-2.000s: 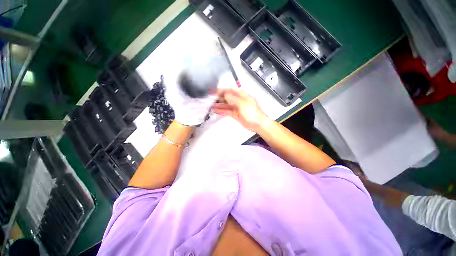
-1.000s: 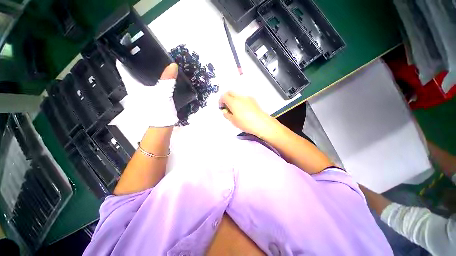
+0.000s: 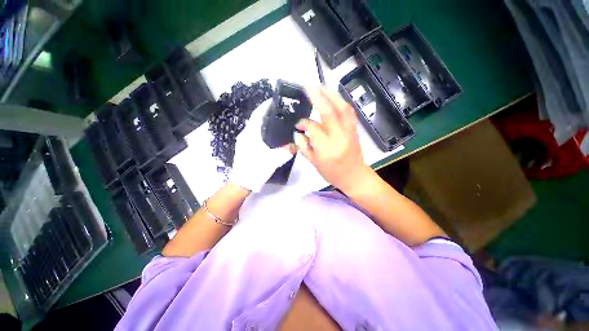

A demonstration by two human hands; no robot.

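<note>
My left hand (image 3: 255, 152), in a white glove, is shut on a black plastic housing (image 3: 281, 123), held tilted with its open side towards me. My bare right hand (image 3: 332, 139) is at the housing's right side, its fingertips at the opening; whether they hold a small part cannot be seen. A heap of small black inserts (image 3: 231, 119) lies on the white sheet (image 3: 226, 66) just left of the housing. Thin dark tweezers (image 3: 318, 66) lie beyond my right hand, partly hidden.
Black housings lie in groups at left (image 3: 139, 129) and right (image 3: 374, 106). A tray of black housings (image 3: 58, 239) is at far left. Grey stacked sheets (image 3: 549, 58) stand at the right edge. A brown carton (image 3: 471, 181) and a red item (image 3: 549, 152) are below the bench.
My left hand has brought the housing right, over the sheet, and turned it. My right hand has moved up to it. The white sheet over the carton and the other person's sleeve are gone from view.
</note>
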